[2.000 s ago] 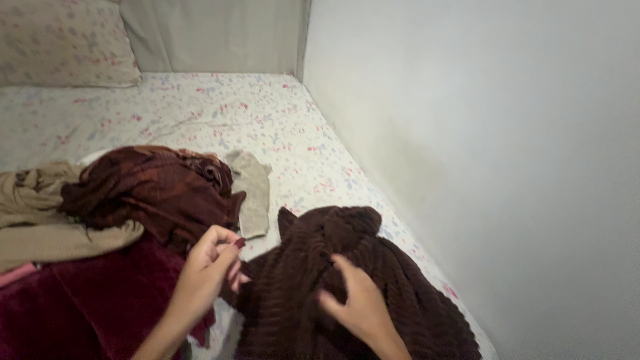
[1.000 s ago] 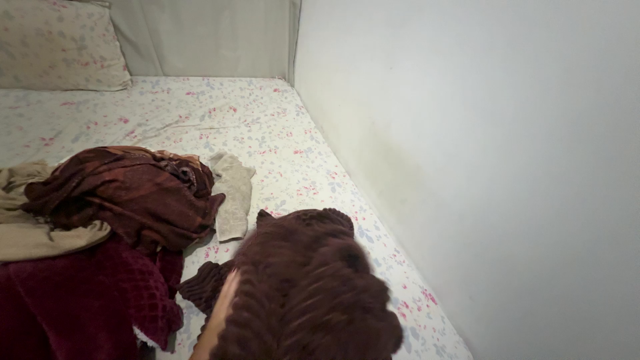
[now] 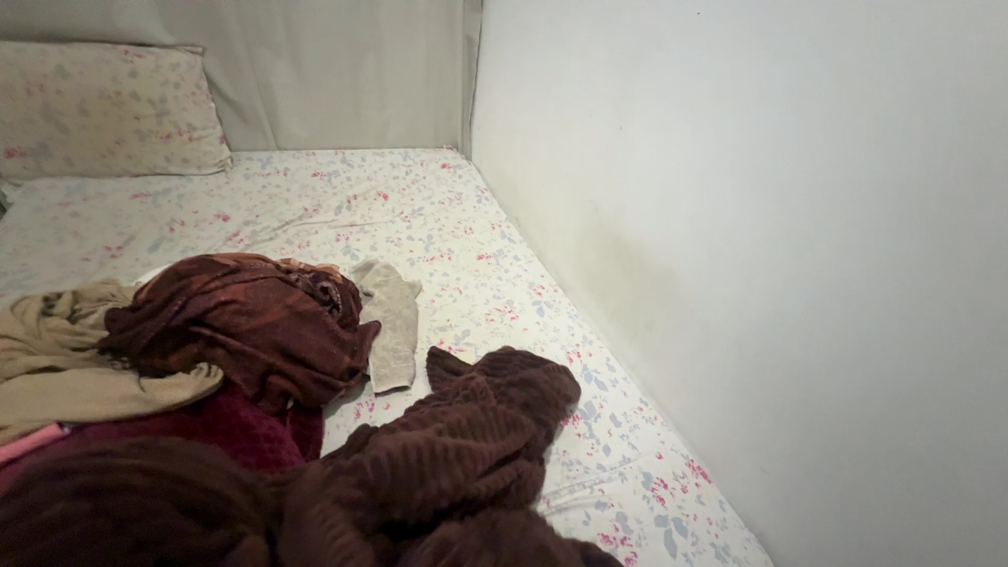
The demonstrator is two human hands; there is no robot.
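A dark brown, ribbed plush cloth spreads in folds across the bottom of the head view, its near left part blurred. Neither my left hand nor my right hand can be seen; whether the cloth hides them or they are out of frame, I cannot tell. Just beyond the cloth's left part lies a maroon velvety cloth, partly covered. On top of that rests a crumpled rust-brown patterned cloth. A beige knitted cloth is at the far left, and a pale grey-beige piece of fabric sticks out on the right of the heap.
The bed has a white floral sheet. A matching floral pillow lies at the back left, before a grey curtain. A white wall runs along the bed's right side. A small pink item shows at the left edge.
The brown plush cloth, bunched at the lower middle a second ago, now stretches to the left over part of the maroon cloth. Both hands, visible two seconds ago, are no longer seen.
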